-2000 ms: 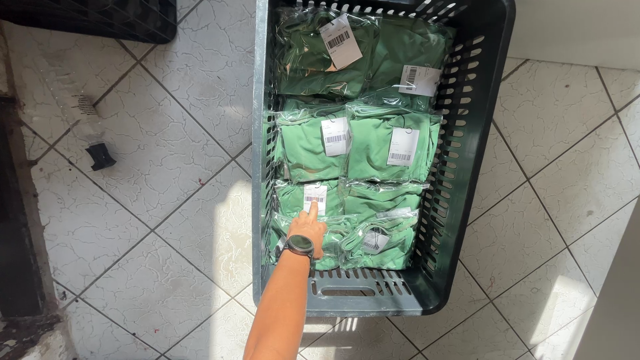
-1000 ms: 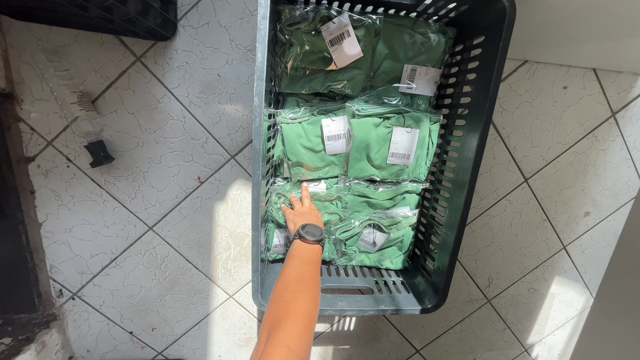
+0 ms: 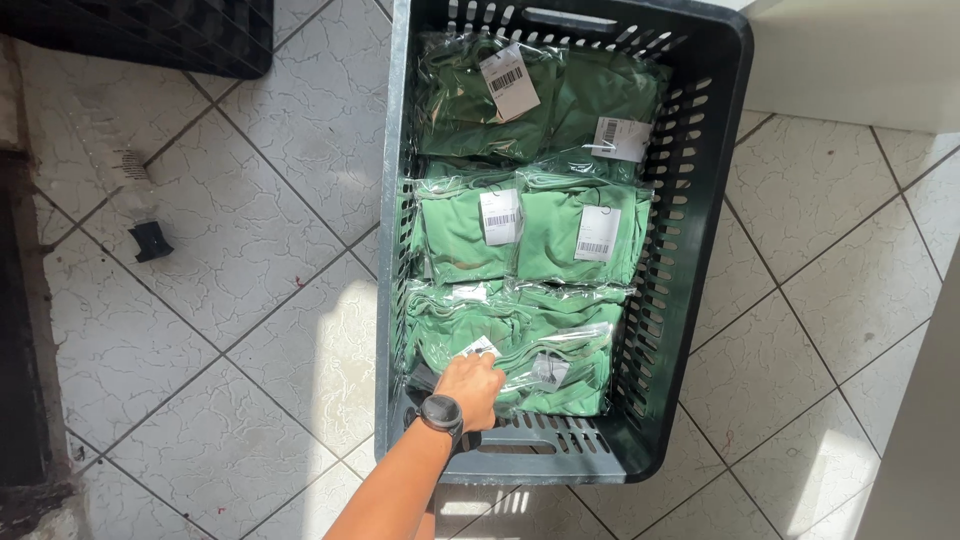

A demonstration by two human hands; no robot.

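Note:
My left hand (image 3: 471, 386), with a dark watch on its wrist, is at the lower left inside a dark plastic basket (image 3: 694, 300). Its curled fingers grip the near part of a clear plastic bag holding folded green fabric (image 3: 465, 326), beside a white tag (image 3: 480, 346). The fingertips are partly hidden. To the right lies another bagged green piece (image 3: 585, 390) with a tag. Farther up are lighter green bagged pieces (image 3: 461, 244) and darker green ones (image 3: 457, 127), with white barcode tags on top. My right hand is out of view.
The basket stands on a tiled floor (image 3: 262, 300). A black crate (image 3: 225, 37) is at the upper left, above a clear plastic item with a black end (image 3: 150, 241). Pale panel-like surfaces (image 3: 847, 67) border the right side.
My left hand has gone from pointing at a tag, through spread fingers, to gripping the bag. The near-left bagged fabric has shifted and its plastic is more rumpled.

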